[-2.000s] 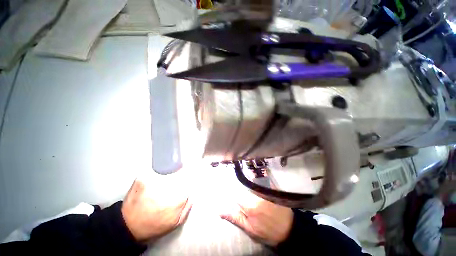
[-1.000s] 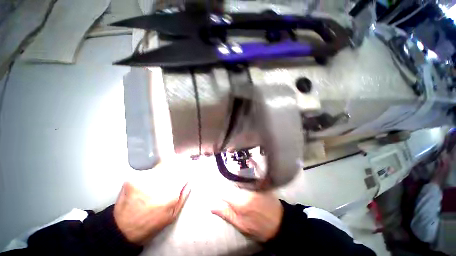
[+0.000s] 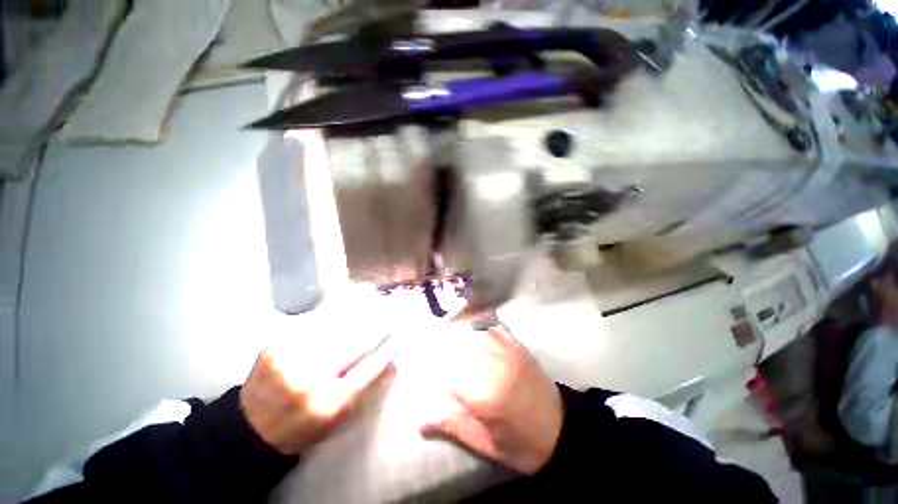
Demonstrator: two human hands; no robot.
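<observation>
My left hand (image 3: 310, 399) and my right hand (image 3: 502, 404) lie on the cream fabric (image 3: 394, 463) below the sewing machine head (image 3: 384, 202). Both hands press the fabric from either side, fingertips pointing toward the presser foot area (image 3: 448, 297). The lamp glare washes out the fingertips and the fabric between them. The needle cannot be made out clearly. The machine lamp (image 3: 288, 226) is a grey-white bar left of the head. Thread snips (image 3: 443, 84) with black blades and a purple-blue handle side lie on top of the head.
Cream cut pieces (image 3: 148, 74) lie at the far left of the white table (image 3: 118, 256). A control panel (image 3: 773, 310) is at the right end of the bed. Another person's pale sleeve (image 3: 871, 384) shows at the right edge.
My right hand has moved up closer to the presser foot, and its fingers are more extended. My left hand has shifted slightly right. The view has turned, so the machine's looped guard appears narrower.
</observation>
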